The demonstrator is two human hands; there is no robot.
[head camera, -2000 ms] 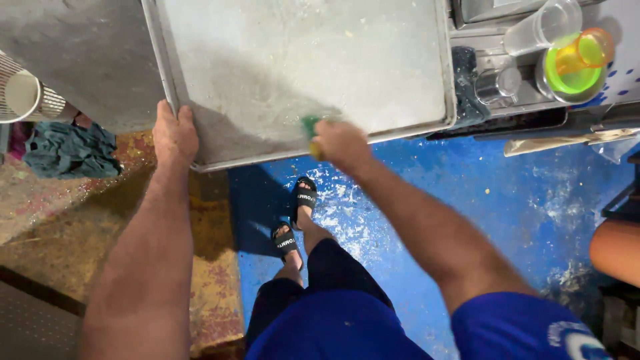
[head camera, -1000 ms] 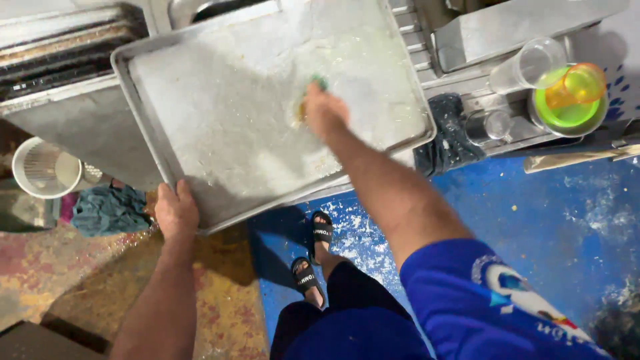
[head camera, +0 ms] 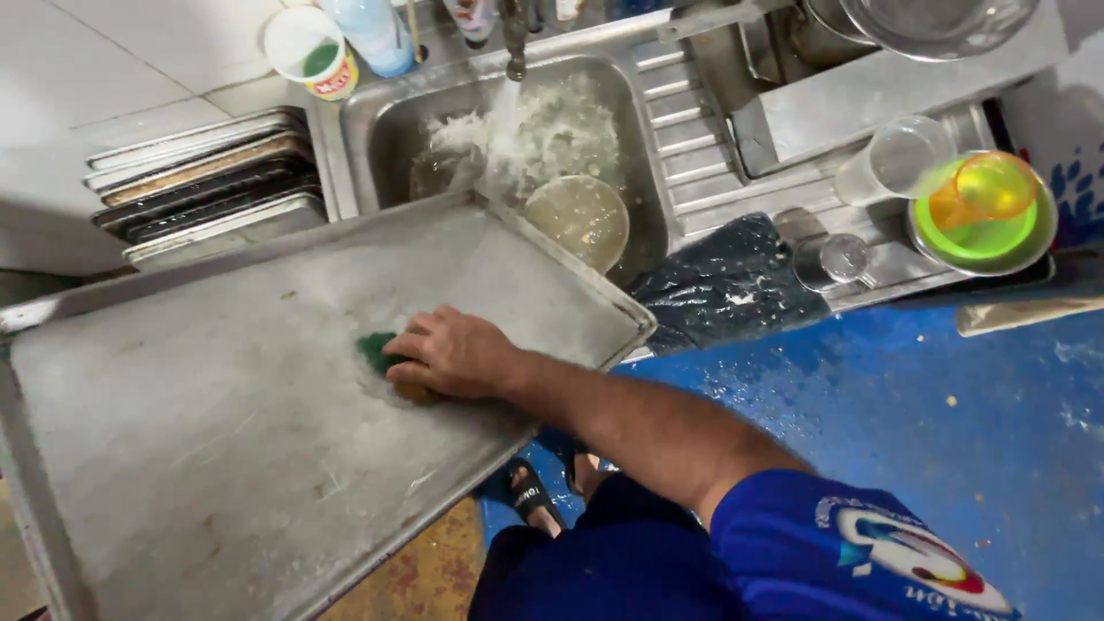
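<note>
My right hand (head camera: pixel 453 354) grips a green and yellow scouring sponge (head camera: pixel 379 354) and presses it on the inner face of a large metal baking tray (head camera: pixel 216 440). Wet, cloudy streaks surround the sponge. The tray lies tilted, its far corner reaching over a steel sink (head camera: pixel 642 172). Water runs from a faucet (head camera: pixel 515 65) into that sink, where a round container (head camera: pixel 578 222) sits in splashing water. My left hand is out of the frame, apart from what may be a bit of it at the lower left edge.
Several stacked trays (head camera: pixel 207 185) stand left of the sink. Behind them is a white tub (head camera: pixel 310 52) beside a bluish bottle (head camera: pixel 371 34). Right of the sink, the ribbed drainboard (head camera: pixel 681 129) holds a black plastic bag (head camera: pixel 733 285), a metal cup (head camera: pixel 832 261), a clear container (head camera: pixel 897 159) and a lime-green bowl (head camera: pixel 979 228).
The tray has swung and shifted left, and the running sink has come into view. My left hand, earlier on the tray's near left corner, has left the view. My right hand remains on the sponge.
</note>
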